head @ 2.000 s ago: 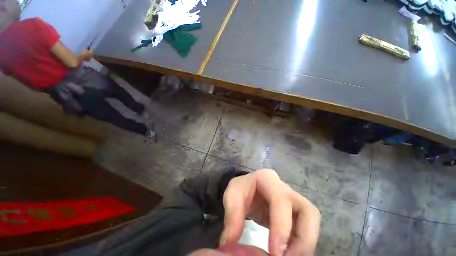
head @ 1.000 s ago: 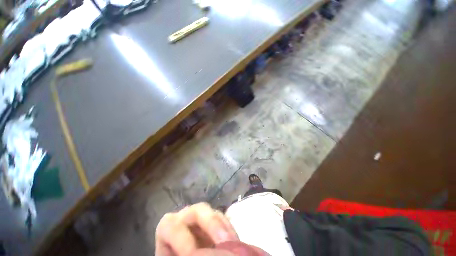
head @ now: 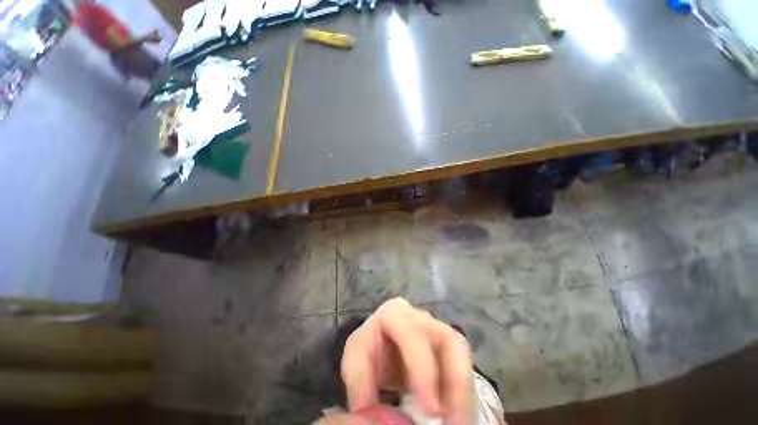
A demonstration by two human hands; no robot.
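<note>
One of my bare hands [head: 409,353] is at the bottom centre, its fingers bent down and its tips close to the lower edge. A pinkish finger or part of a hand [head: 378,415] lies just below it, cut off by the edge. I cannot tell which hand is which, or whether anything is held between the fingers. Neither touches the table. On the grey cutting table [head: 357,124] lie a thin yellow-brown yardstick [head: 281,120], a white scrap heap [head: 212,104] over dark green pieces [head: 224,158], and short yellow bars [head: 511,55].
Cut-piece stacks [head: 241,21] with white tops line the table's far side. A person in a red top [head: 104,29] stands beyond the table at upper left. Dark bundles [head: 532,199] lie under the table edge. A brown surface [head: 75,357] is at lower left, beside the worn floor.
The view has swung strongly and now faces the table more squarely. The curled hand stays low in the picture. The table things look unmoved.
</note>
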